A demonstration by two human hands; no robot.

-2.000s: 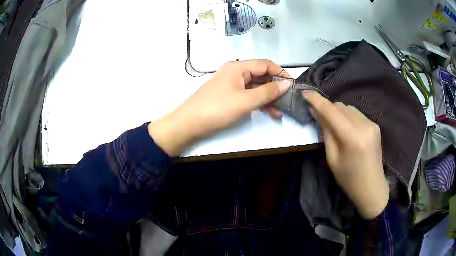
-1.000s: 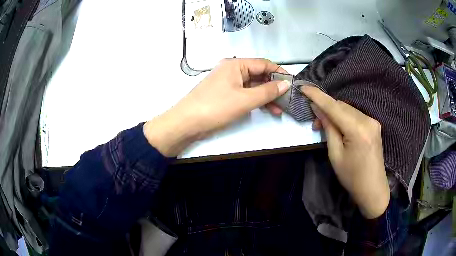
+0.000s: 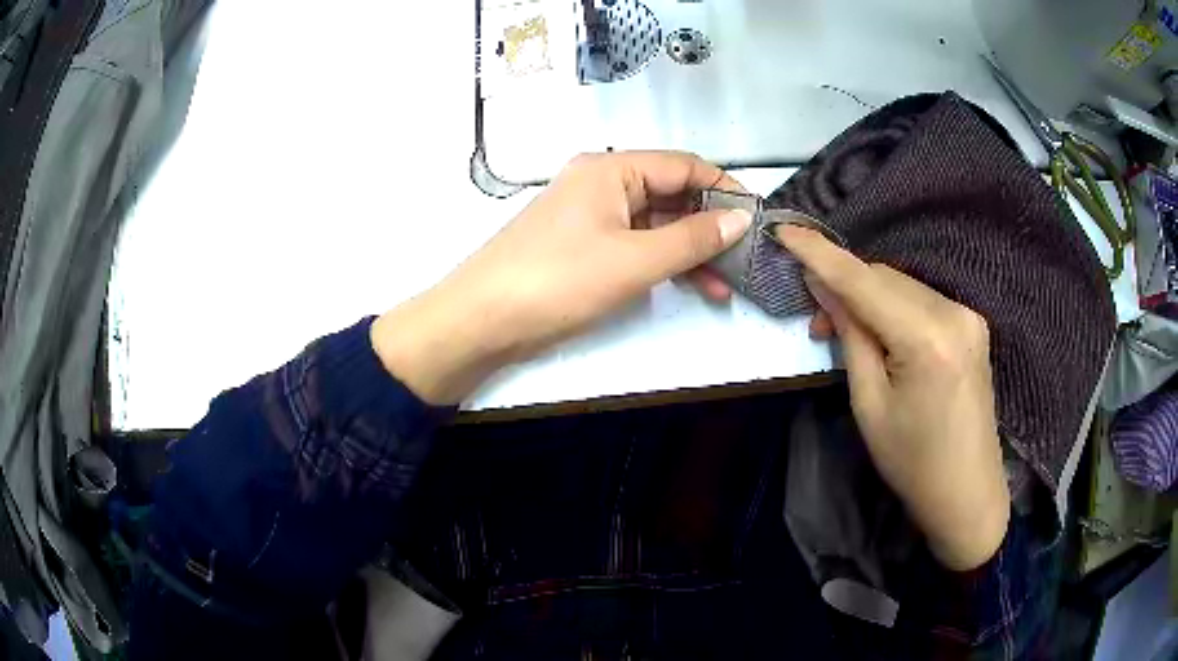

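Note:
My left hand pinches a small grey tab end between thumb and fingers above the white table. My right hand holds the same piece at its right side, index fingertip on the seam. Fine grey-white striped cloth shows just below the fingertips. A dark brown ribbed panel joins the piece on the right and spreads over the table, partly behind my right hand. Whether a thin tool is in my right hand I cannot tell.
The machine bed with its perforated plate lies at the top. Olive-handled scissors lie at the right, near striped purple cloth. Grey garments hang at the left. The table's wooden edge runs before my lap.
Since two seconds ago my right fingertips have shifted slightly, and the striped cloth under the tab shows more clearly. Both hands keep their hold. The view has shifted a little.

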